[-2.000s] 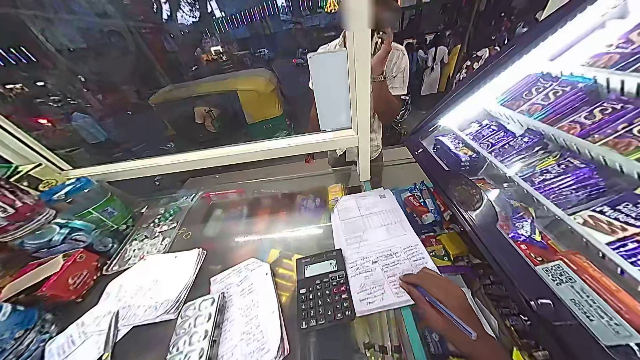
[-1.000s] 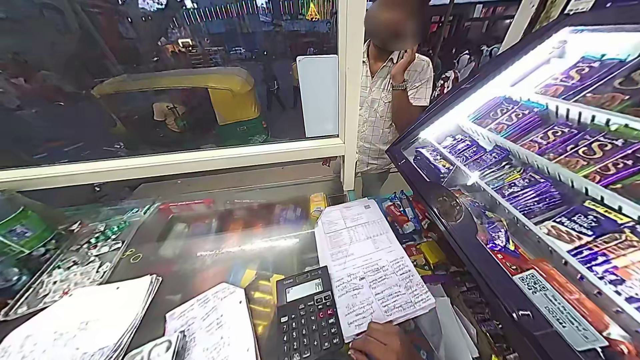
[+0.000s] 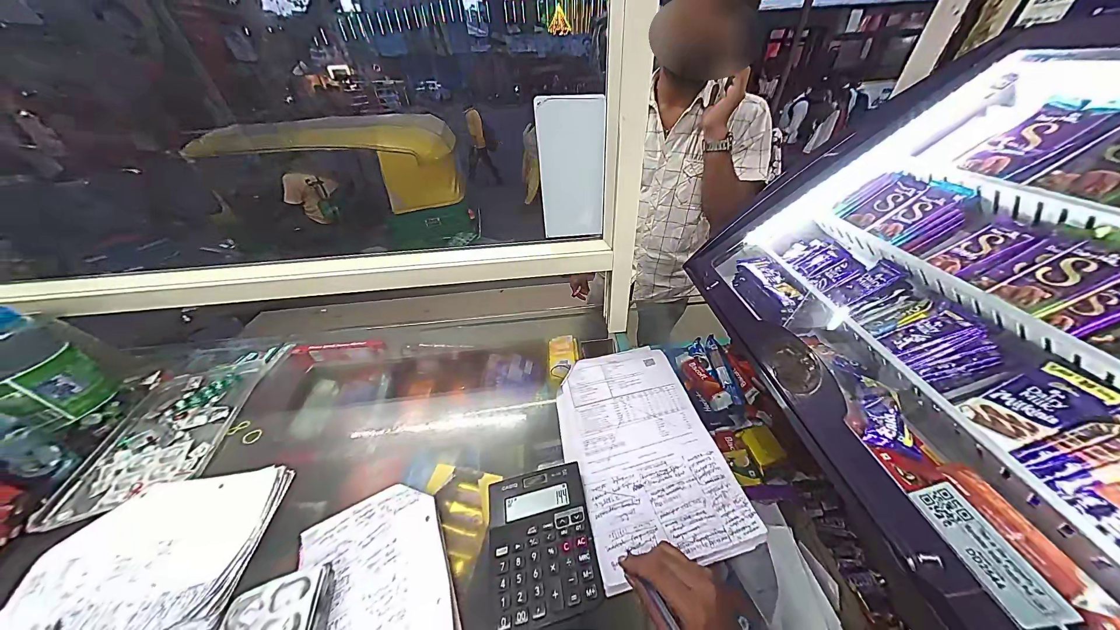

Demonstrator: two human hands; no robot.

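My right hand (image 3: 678,584) is shut on a pen (image 3: 647,591) at the lower edge of a stack of handwritten and printed sheets (image 3: 652,464). Just left of these sheets lies a black Casio calculator (image 3: 541,551), its display lit with digits. Farther left are a handwritten sheet stack (image 3: 381,560) and a thicker pile of papers (image 3: 149,551), with a blister-like clear pack (image 3: 278,604) between them at the bottom edge. My left hand does not show.
A lit chocolate display case (image 3: 787,376) slants along the right. Small packets (image 3: 713,376) lie beside it. A tray of small items (image 3: 166,437) and a green-labelled bottle (image 3: 52,376) stand left. Beyond the window frame (image 3: 350,271), a person (image 3: 691,175) in a checked shirt holds a hand to the head.
Two seconds ago my right hand lay farther up the sheets with the pen; now it is at their lower edge. The view has shifted.
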